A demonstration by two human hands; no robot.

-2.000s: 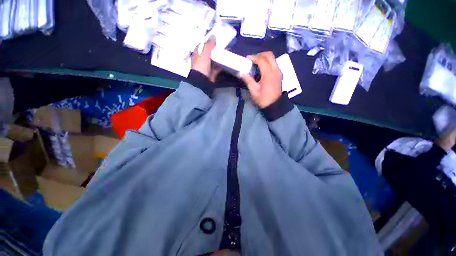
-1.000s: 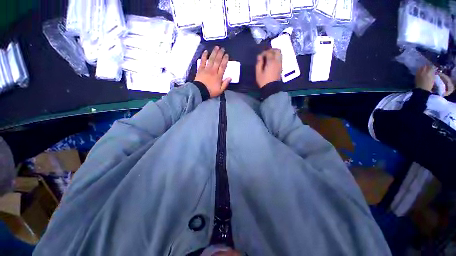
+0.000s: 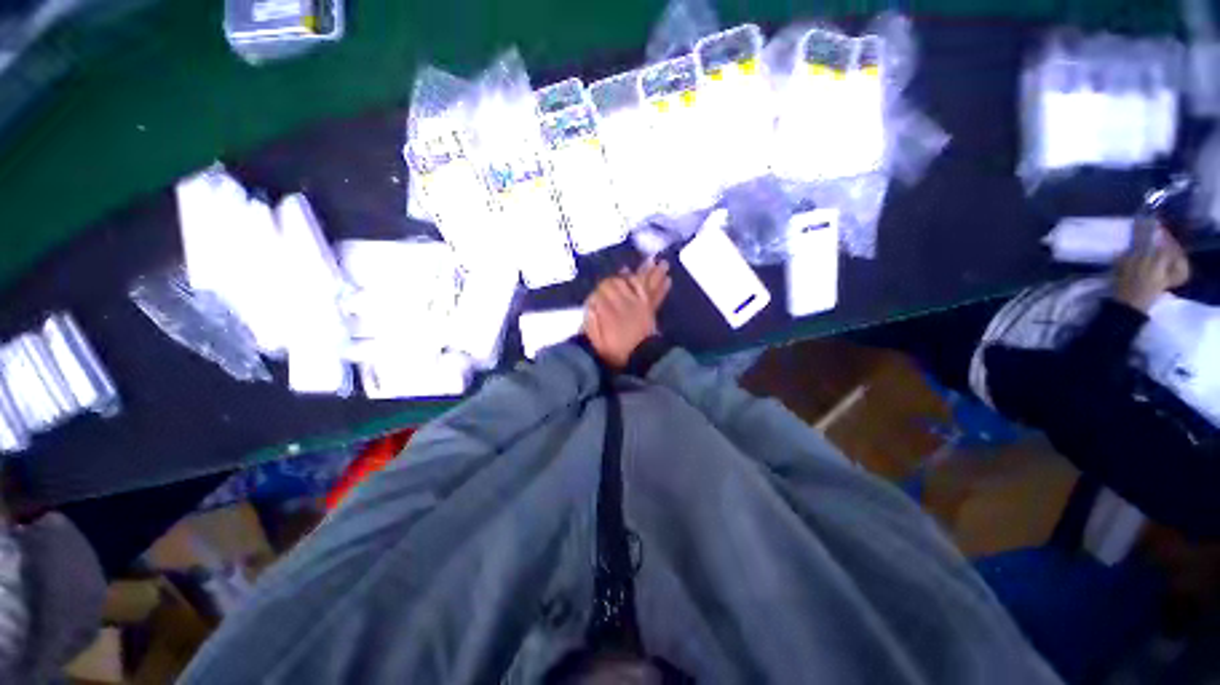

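Observation:
My left hand (image 3: 617,319) and my right hand (image 3: 652,284) are together at the bench edge, overlapping and blurred, so the fingers are hard to tell apart. A white unit (image 3: 549,329) lies flat on the bench, its right end reaching my left hand. Right of my hands lie two white covers, one tilted (image 3: 724,274) and one nearly upright in view (image 3: 812,265), each with a dark slot near one end. Behind them is an overlapping row of open housings (image 3: 585,187) with green and yellow ends.
White shells (image 3: 401,315) are piled at left, with clear plastic bags (image 3: 201,321) beside them. More parts lie far left and at right. A green conveyor (image 3: 121,147) runs behind the black bench. A coworker's hand (image 3: 1151,265) is at right. Cartons (image 3: 208,538) stand below.
The unit earlier held in both hands went down onto the bench under my left hand. My hands, apart a second ago, have come together. The view has shifted, showing more of the row and conveyor.

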